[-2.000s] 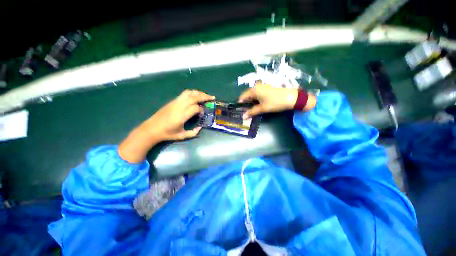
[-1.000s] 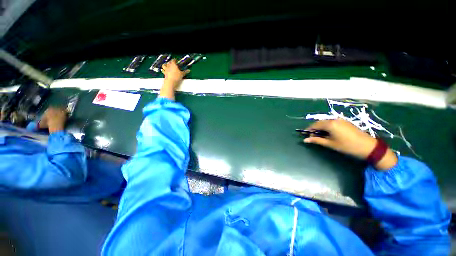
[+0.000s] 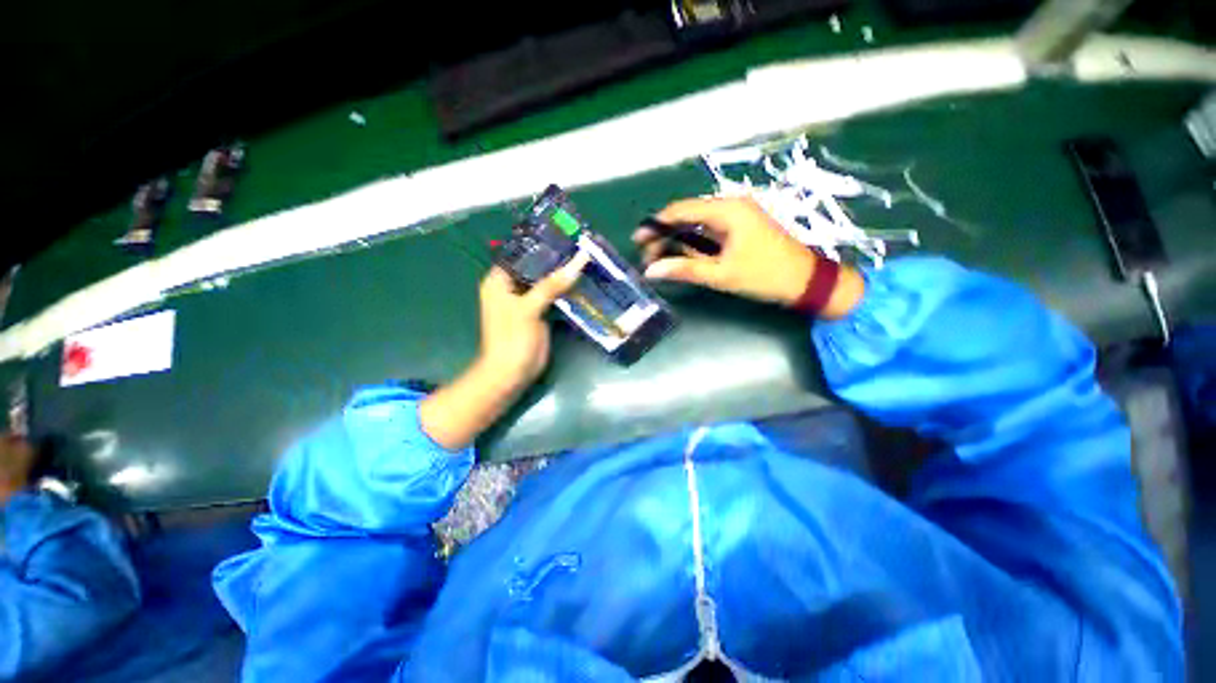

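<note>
My left hand holds an open phone body by its left side, tilted above the green mat. The phone has a green patch near its upper end, a pale inside and a dark lower end. My right hand is just right of the phone and holds a thin black tool, perhaps tweezers; its tip is not clear. A loose pile of white cables lies beyond my right hand.
A white rail crosses behind the mat. Beyond it are two phone units and a long dark strip. A paper with a red mark lies left; a black corded device lies right. Another person's sleeve shows far left.
My left hand has come back from the units beyond the rail and now holds a phone body over the mat. Two units show there instead of three. My right hand still holds the black tool.
</note>
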